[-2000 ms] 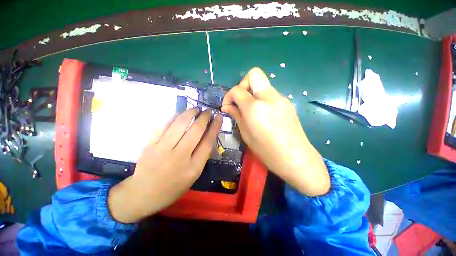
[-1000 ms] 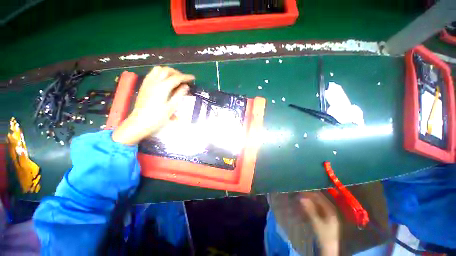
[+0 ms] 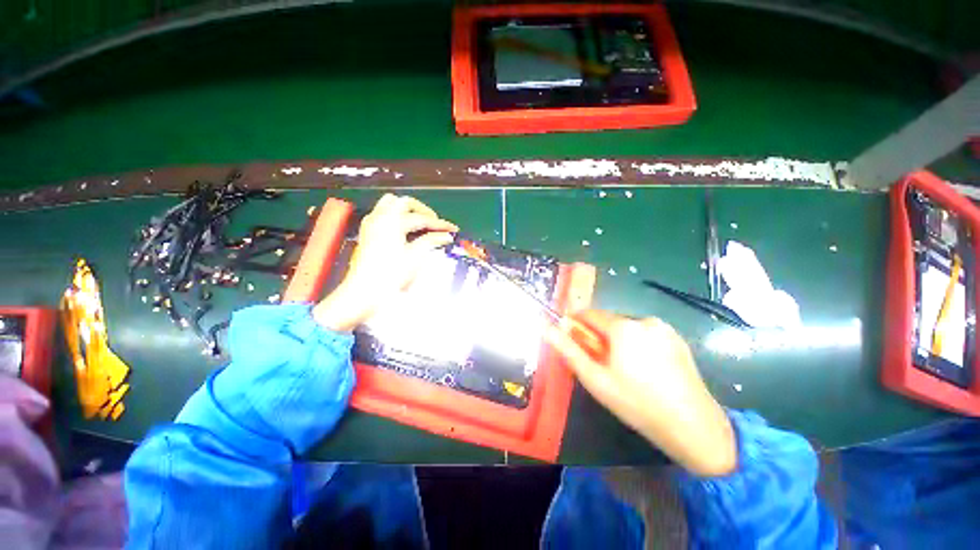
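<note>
The open-backed tablet (image 3: 494, 371) lies slightly tilted in a red foam tray (image 3: 457, 417), its large pale area glaring. My left hand (image 3: 387, 258) rests over the tablet's upper left part, fingers bent at its top edge; whether they hold something is hidden. My right hand (image 3: 645, 371) is at the tray's right side, closed around a slim tool with red at the grip. Its thin dark shaft (image 3: 514, 288) runs up and left across the tablet towards my left fingertips. A small red spot shows near the shaft's far end.
Tangled black flex cables (image 3: 199, 252) lie left, orange flex cables (image 3: 95, 349) farther left. Dark tweezers (image 3: 699, 303) and white crumpled paper (image 3: 758, 290) lie right. Other red trays stand on the back lane (image 3: 570, 120), far right (image 3: 901, 371) and far left (image 3: 41, 355). A lilac sleeve (image 3: 27, 457) shows at left.
My right hand has come from the front bench edge to the tablet, and the red-handled tool is gone from that edge. My left hand stays at the tablet's upper left. The view has shifted.
</note>
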